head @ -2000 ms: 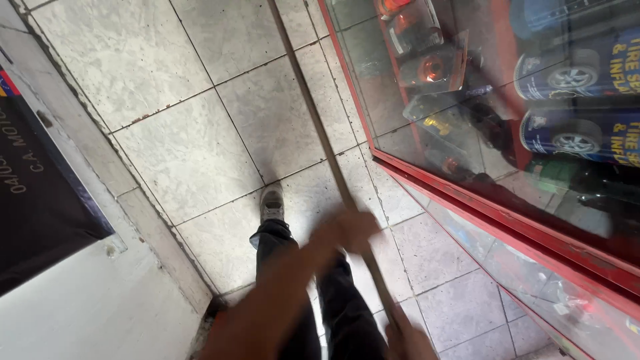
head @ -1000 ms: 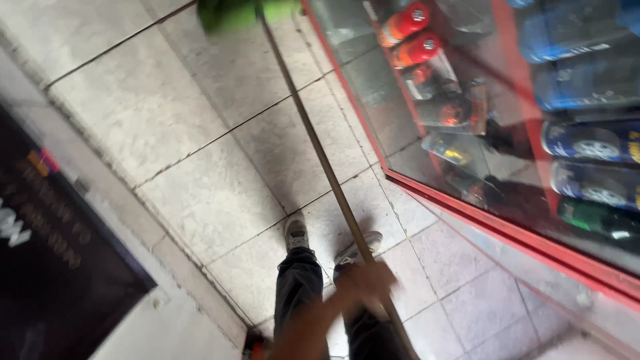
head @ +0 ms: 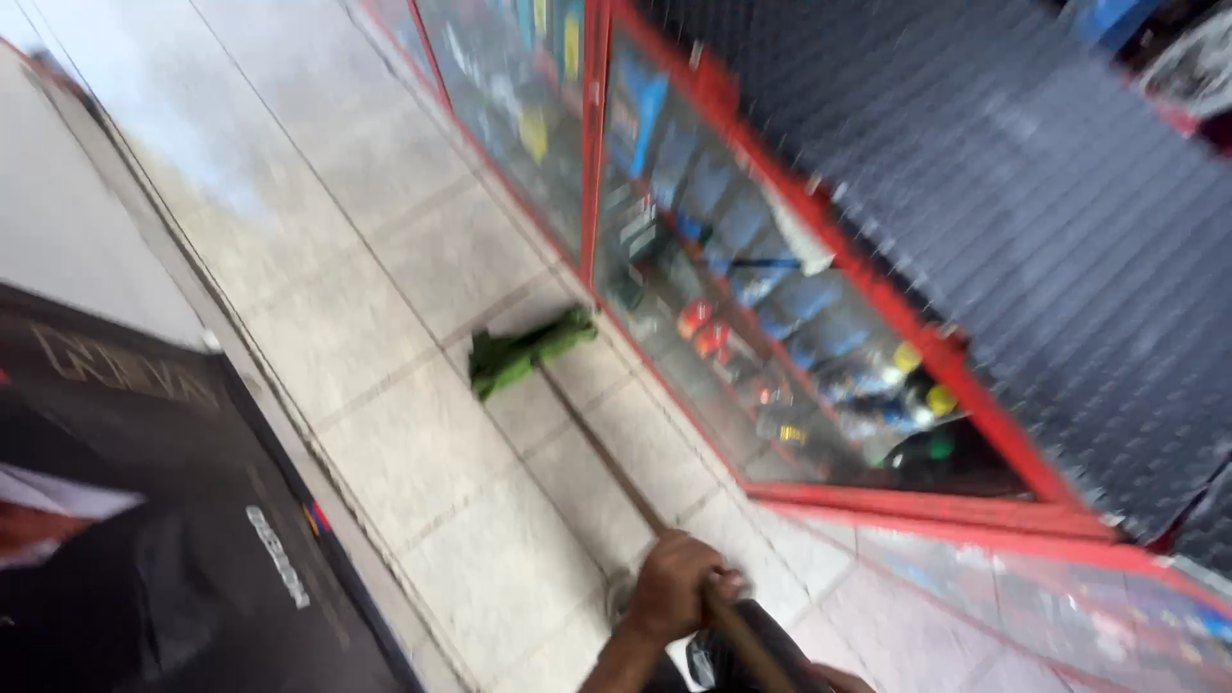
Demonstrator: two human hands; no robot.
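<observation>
My left hand (head: 677, 589) is closed around a long wooden pole (head: 606, 460), just ahead of my legs. At the pole's far end a green cloth (head: 531, 352), bunched over the head of the mop, lies on the tiled floor near the foot of the red-framed glass case. Of my right hand (head: 839, 678) only a blurred edge shows at the bottom of the view, close beside the lower part of the pole; its fingers are hidden. Part of my shoe (head: 619, 595) is seen beside my left wrist.
To the right runs a glass display case with a red frame (head: 895, 515), holding bottles and packets, under a dark ribbed top (head: 972, 202). A white wall (head: 91, 183) and a dark printed banner (head: 183, 500) bound the left side. Pale floor tiles (head: 385, 423) lie between.
The view has swung up and along the aisle. The green mop head, partly seen at the top edge one second ago, is now fully in view. My left hand remains on the pole.
</observation>
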